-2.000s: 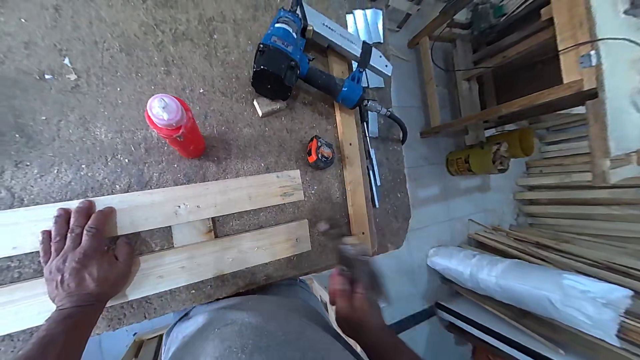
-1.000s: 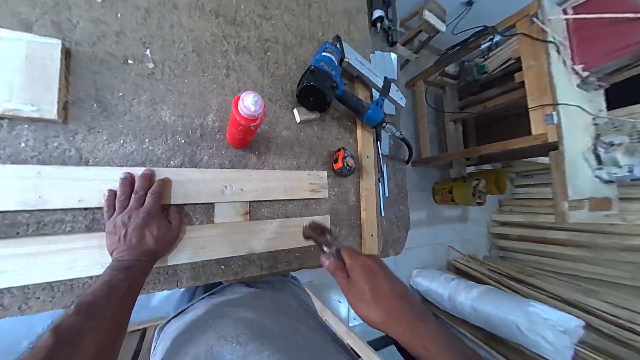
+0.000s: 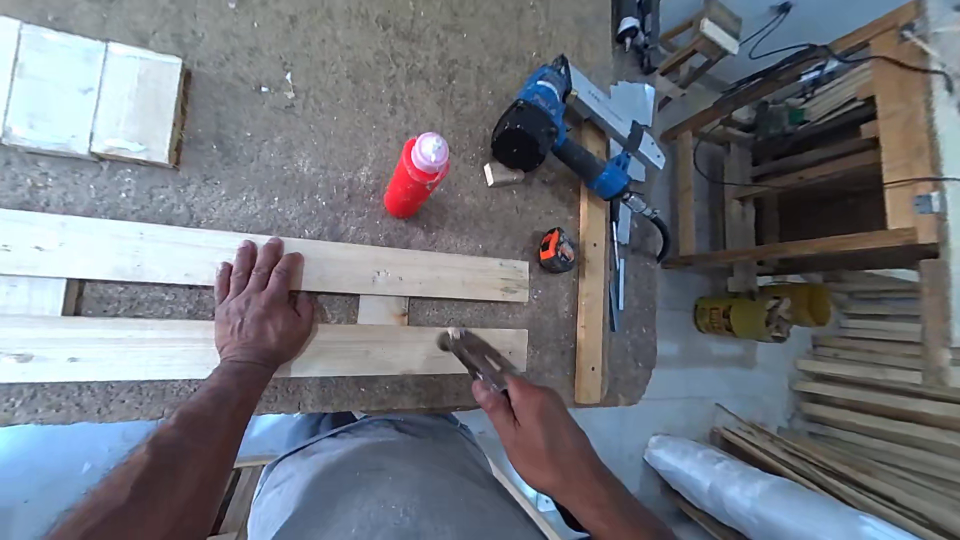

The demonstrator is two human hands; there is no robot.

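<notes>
My left hand (image 3: 262, 307) lies flat with fingers apart across two parallel wooden slats, the upper slat (image 3: 420, 272) and the lower slat (image 3: 345, 349). A short wooden crosspiece (image 3: 383, 310) shows in the gap between them. My right hand (image 3: 532, 424) is closed around a metal hand tool (image 3: 480, 356), blurred and probably a hammer or pincers, whose head is over the lower slat near its right end. Beyond the slats stands a red bottle with a pink cap (image 3: 416, 176). An orange and black tape measure (image 3: 557, 250) lies right of the slats.
A blue pneumatic nailer (image 3: 555, 124) lies on the worktable (image 3: 300, 135) beside a wood offcut (image 3: 502, 175) and a wooden strip (image 3: 592, 300). Joined boards (image 3: 97, 97) lie at the upper left. Off the table are yellow containers (image 3: 739, 316), stacked slats (image 3: 885, 397) and a plastic-wrapped roll (image 3: 780, 495).
The tool in my right hand has moved from beyond the slat ends, right of them, to over the lower slat. My left hand has stayed on the slats. The view has shifted.
</notes>
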